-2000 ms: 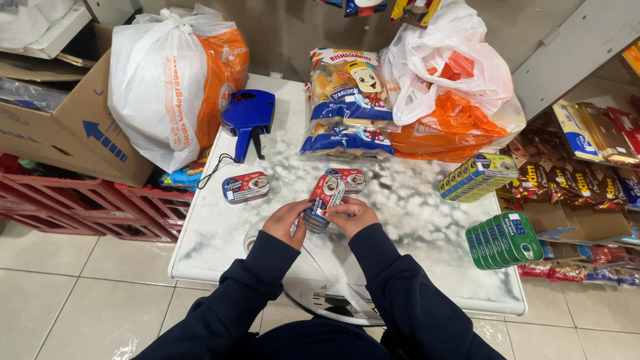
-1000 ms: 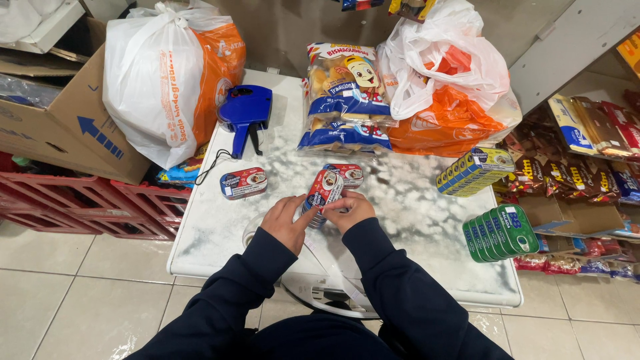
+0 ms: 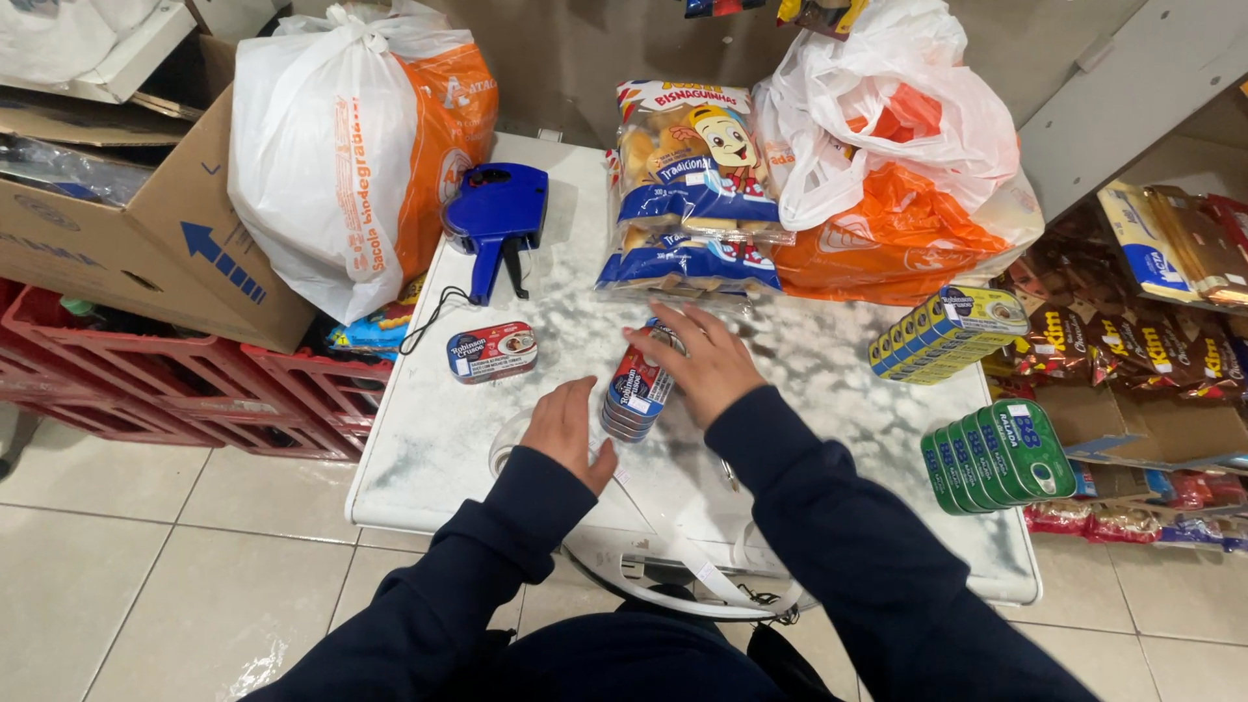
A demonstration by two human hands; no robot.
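A stack of red and blue fish tins (image 3: 636,390) stands on the white marbled tabletop (image 3: 429,468). My right hand (image 3: 704,361) reaches over its upper right side, fingers spread, seemingly touching the top tin. Just left of the stack, my left hand (image 3: 570,429) is apart from it and holds nothing. Farther left lies another red tin (image 3: 492,352). A blue price labeling gun (image 3: 497,219) with a black trigger and cord lies behind that tin. Stacks of yellow tins (image 3: 946,333) and green tins (image 3: 999,456) stand at the right, some bearing small white labels.
Bags of small bread rolls (image 3: 687,185) lie at the back between two full plastic shopping bags (image 3: 331,156), (image 3: 887,224). A cardboard box (image 3: 146,214) sits on red crates (image 3: 195,370) at left. Packaged sweets (image 3: 1102,322) fill shelves at right. White label tape (image 3: 717,580) hangs over the front edge.
Both hands have come away from their joint hold on a red tin and moved apart. The red tins by them now form one stack, with the right hand over it.
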